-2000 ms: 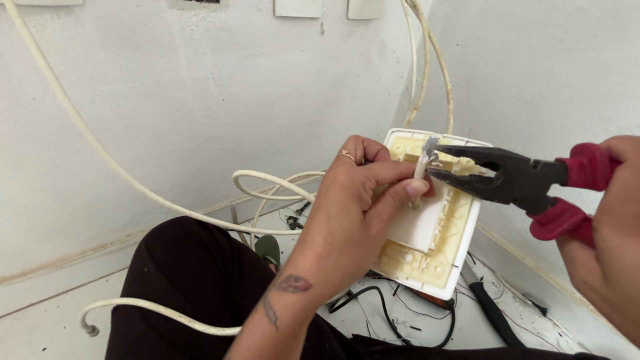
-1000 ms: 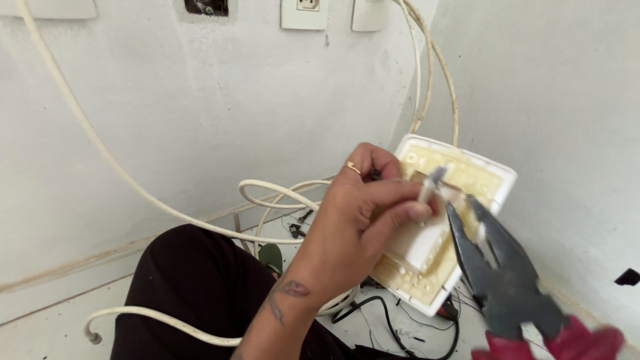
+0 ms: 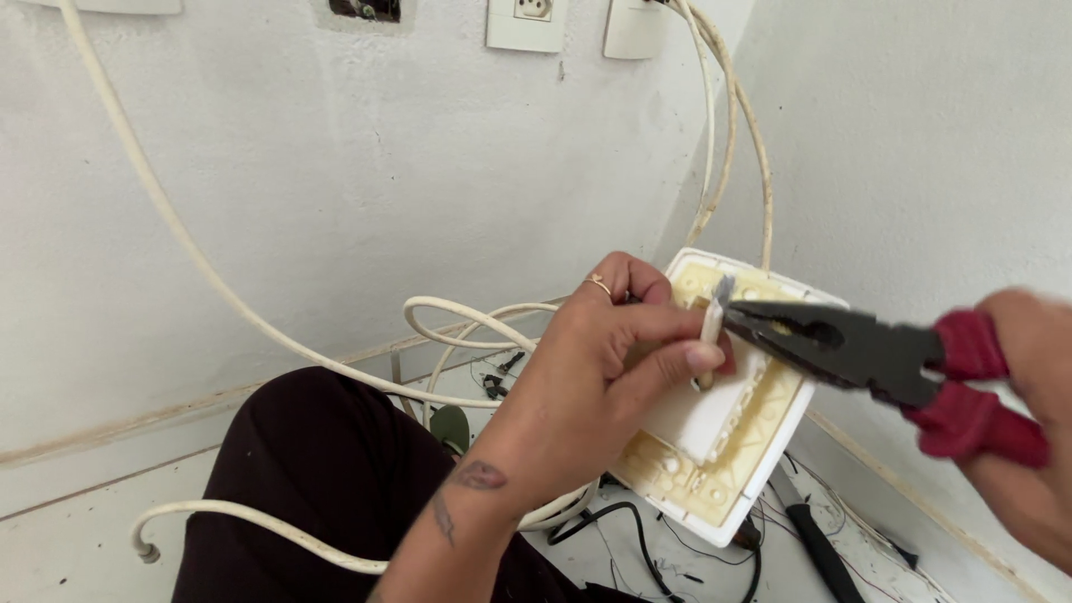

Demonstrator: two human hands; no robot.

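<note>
My left hand [image 3: 624, 368], a ring on one finger, pinches a short white cable end [image 3: 713, 322] between thumb and forefinger. Grey strands stick out at the cable's top. Just behind these fingers is a white plastic wall plate [image 3: 775, 444], its yellowed back towards me; whether other fingers hold it is hidden. From the right, my right hand [image 3: 1026, 419] grips the red handles of combination pliers [image 3: 846, 343]. Their dark jaws point left, with the tips right beside the cable, in front of the plate. Whether the tips touch the cable cannot be told.
White coaxial cables [image 3: 469, 322] loop behind my left arm and hang in the corner. A black-handled knife [image 3: 816, 544], a black cable [image 3: 641, 536] and wire scraps lie on the tiled floor. An outlet [image 3: 526, 25] and an uncovered wall box [image 3: 366, 8] are on the wall above.
One second ago the pliers were lower, with their jaws pointing up and spread apart. They now lie more level, tips at the cable. My left hand keeps its pinch on the cable.
</note>
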